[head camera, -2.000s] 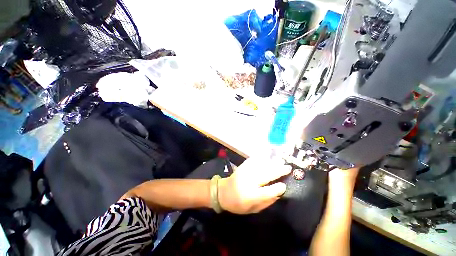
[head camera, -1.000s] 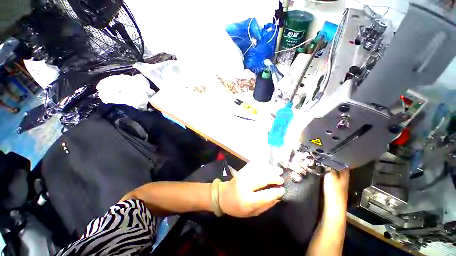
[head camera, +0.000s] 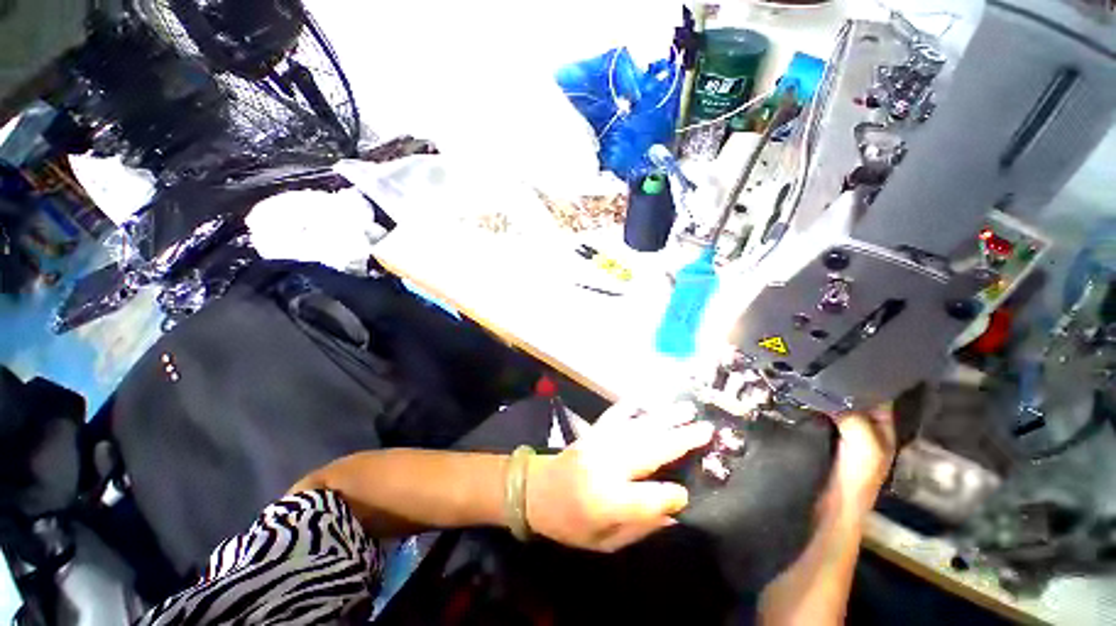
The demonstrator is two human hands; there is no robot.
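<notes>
A black garment (head camera: 771,471) lies under the head of a grey button-sewing machine (head camera: 844,324). My left hand (head camera: 612,479) is in front of the needle area, thumb and fingers gripping the garment's left edge. Small shiny pieces (head camera: 722,452), buttons or clamp parts, show by my fingertips; glare blurs them. My right hand (head camera: 866,443) is at the garment's right side, beneath the machine head, its fingertips hidden. A translucent blue strip (head camera: 688,303) hangs beside the needle area.
A black garment pile (head camera: 233,410) with gold dots is at left. On the white table are loose buttons (head camera: 581,210), a yellow-and-black tool (head camera: 603,262), a dark thread cone (head camera: 649,214), a blue bag (head camera: 622,110) and a green tin (head camera: 729,76). A black fan (head camera: 263,61) is behind at left.
My right hand has shifted right and more of the cloth shows between my hands. My left fingers are a little more spread. The shiny pieces show lower, beside my left fingertips.
</notes>
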